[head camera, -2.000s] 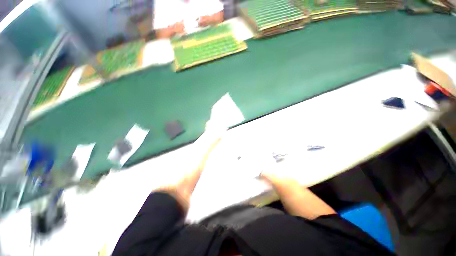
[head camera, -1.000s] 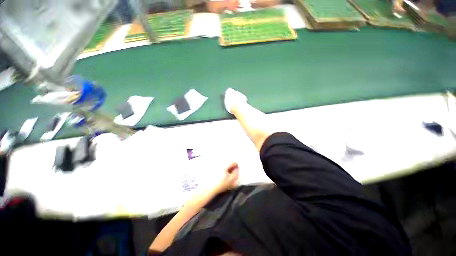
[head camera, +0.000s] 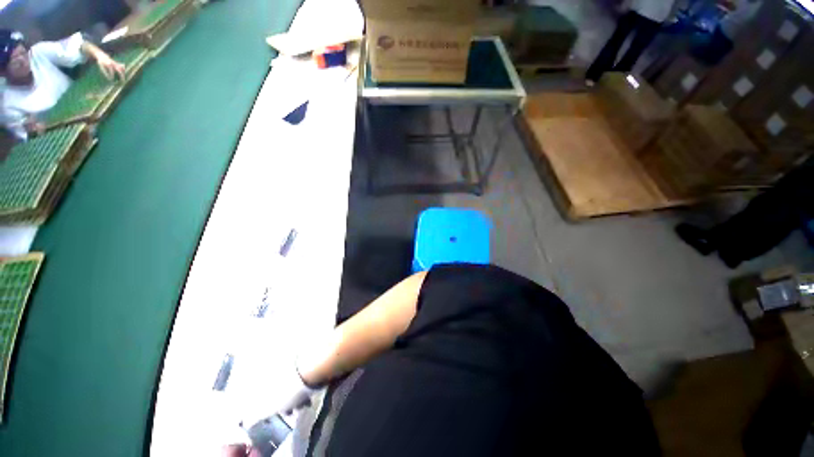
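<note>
My right hand (head camera: 284, 393), in a white glove, is low on the white bench (head camera: 236, 268) near its front edge. Its fingers are on a small grey panel with a dark outline (head camera: 268, 434). My left hand (head camera: 239, 450) shows only as bare fingertips at the bottom edge, beside the panel; its grip is hidden. Blocks of fine dark print, seemingly on clear bags, lie in a row up the bench, at the near end (head camera: 223, 372), the middle (head camera: 261, 302) and farther up (head camera: 287, 241).
A green belt (head camera: 134, 232) runs along the left, with circuit board panels (head camera: 40, 174) and a person (head camera: 45, 76) beyond. A dark object (head camera: 296, 113) lies up the bench. A blue stool (head camera: 452, 236), carton on a table (head camera: 419, 45) and wooden pallet (head camera: 593, 156) stand right.
The view has swung to the right, along the bench. My right hand has left the belt and come back low over the bench, to the grey panel beside my left fingertips.
</note>
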